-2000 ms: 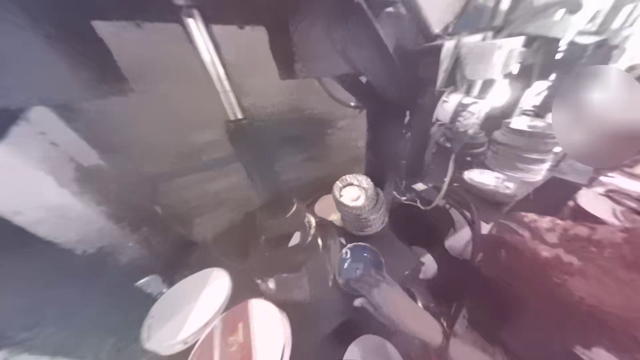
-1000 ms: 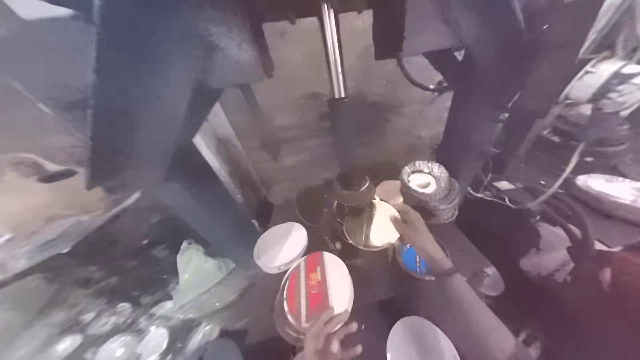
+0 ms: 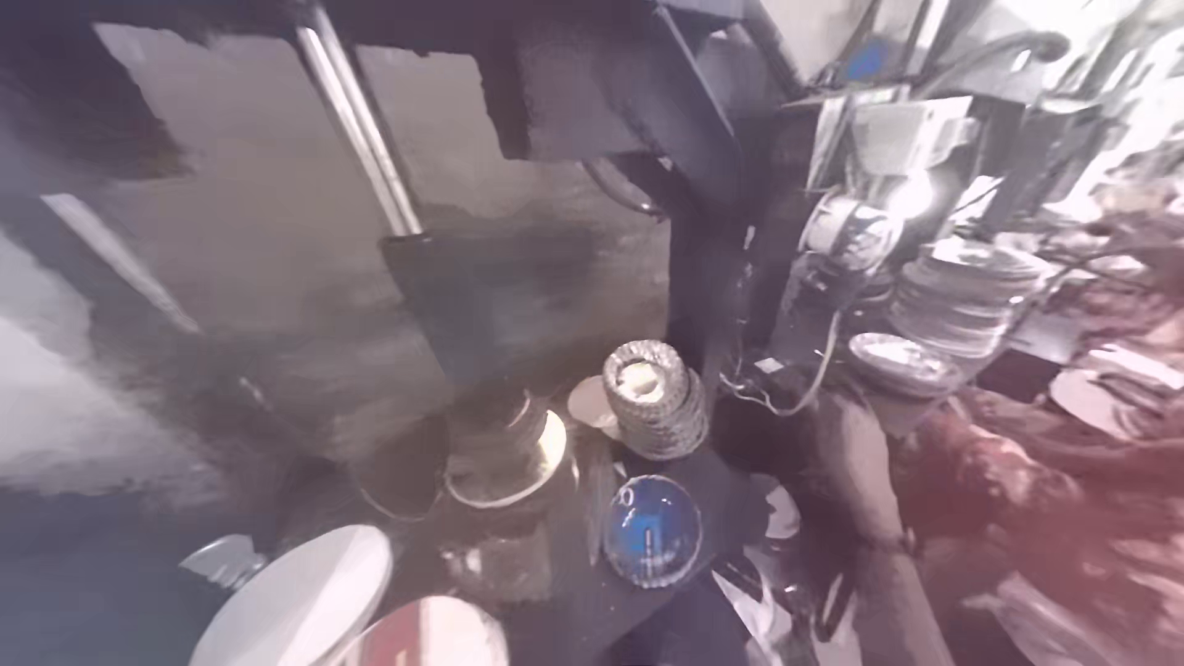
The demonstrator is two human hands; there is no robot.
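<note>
My right hand (image 3: 846, 430) reaches forward at the right, past the stack of foil-like bowls (image 3: 655, 398); its fingers are dark and blurred, so what it touches cannot be told. Left of its forearm lies a round blue dish (image 3: 653, 531) with a shiny rim. A pale round disc (image 3: 509, 467) sits under the press's dark cylindrical head (image 3: 490, 407). At the lower left are a white round disc (image 3: 301, 601) and a red and white round piece (image 3: 430, 638). My left hand is out of view.
The machine's metal rod (image 3: 361, 120) rises at the upper left. Stacked shiny plates (image 3: 967, 296) and a silvery dish (image 3: 905, 361) stand at the right, near a bright lamp (image 3: 911, 196). A pale cable (image 3: 819, 379) hangs beside the machine. Reddish material (image 3: 1045, 490) lies at the far right.
The view has swung to the right. My right hand has left the pale disc at the press and is now farther right. My left hand, on the red and white piece one second ago, is out of view.
</note>
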